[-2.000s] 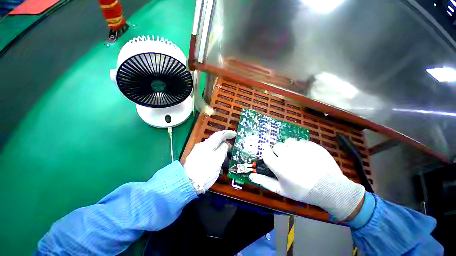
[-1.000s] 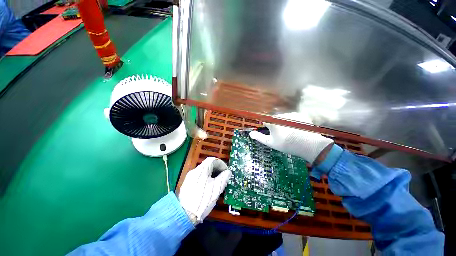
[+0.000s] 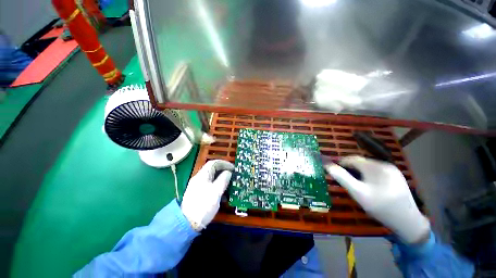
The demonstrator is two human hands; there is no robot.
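A green printed circuit board (image 3: 280,182) lies flat on the orange-brown slotted grate (image 3: 261,221), its white connectors on the near edge. My left hand (image 3: 206,193), in a white glove, grips the board's left edge with thumb and fingers. My right hand (image 3: 375,190), gloved and slightly blurred, is at the board's right edge. It is closed around the cutters (image 3: 352,172); only a dark part of their handle shows clearly, and the jaws are blurred or hidden.
A transparent shield (image 3: 272,54) slants over the back of the grate, its reddish-brown lower edge behind the board. A black brush (image 3: 372,145) lies beyond my right hand. A white fan (image 3: 144,127) stands left on the green mat (image 3: 81,206). A red-wrapped post (image 3: 90,43) is farther back.
My right hand has moved from over the board, then its back edge, to its right side, with the cutters. My left hand stays at the left edge. The camera view has shifted.
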